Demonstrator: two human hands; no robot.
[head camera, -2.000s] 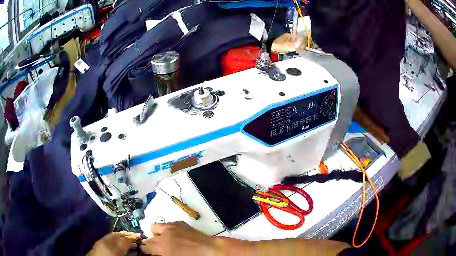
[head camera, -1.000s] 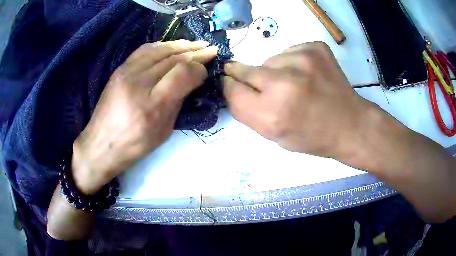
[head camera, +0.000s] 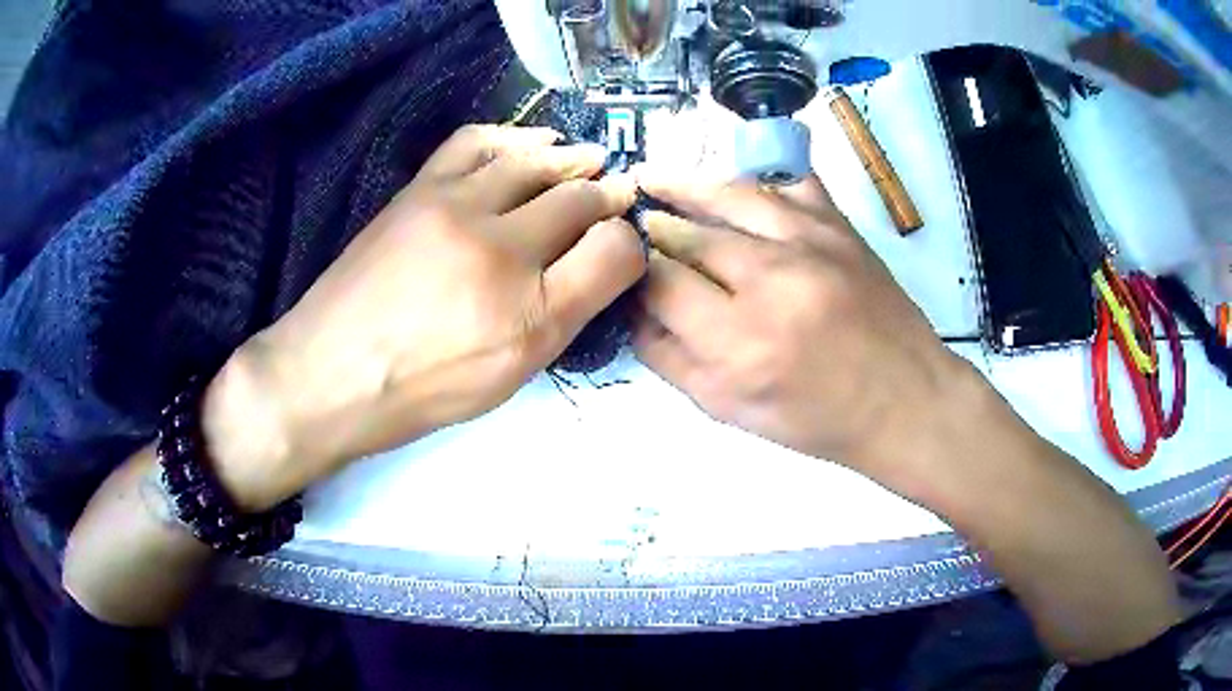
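Observation:
A dark navy coarse-woven garment piece (head camera: 176, 230) lies bunched at the left and runs up to the presser foot (head camera: 622, 138) of the white sewing machine. My left hand (head camera: 459, 297) presses and pinches its edge just in front of the foot. My right hand (head camera: 797, 311) pinches the same dark edge from the right, its fingertips close to those of my left hand. A dark folded end of cloth shows below, between the hands. The fingers hide most of the seam.
Right of the machine head lie a tan wooden stick (head camera: 876, 162), a black smartphone (head camera: 1013, 203) and red-handled scissors (head camera: 1132, 385) with a yellow part. A ruled tape (head camera: 730, 590) follows the table's curved front edge. Thread ends lie near it.
The view has tilted down from the whole machine to the table and hands. Since one second ago, the foot and a dark ribbed knob have come into view. Both hands still hold the cloth.

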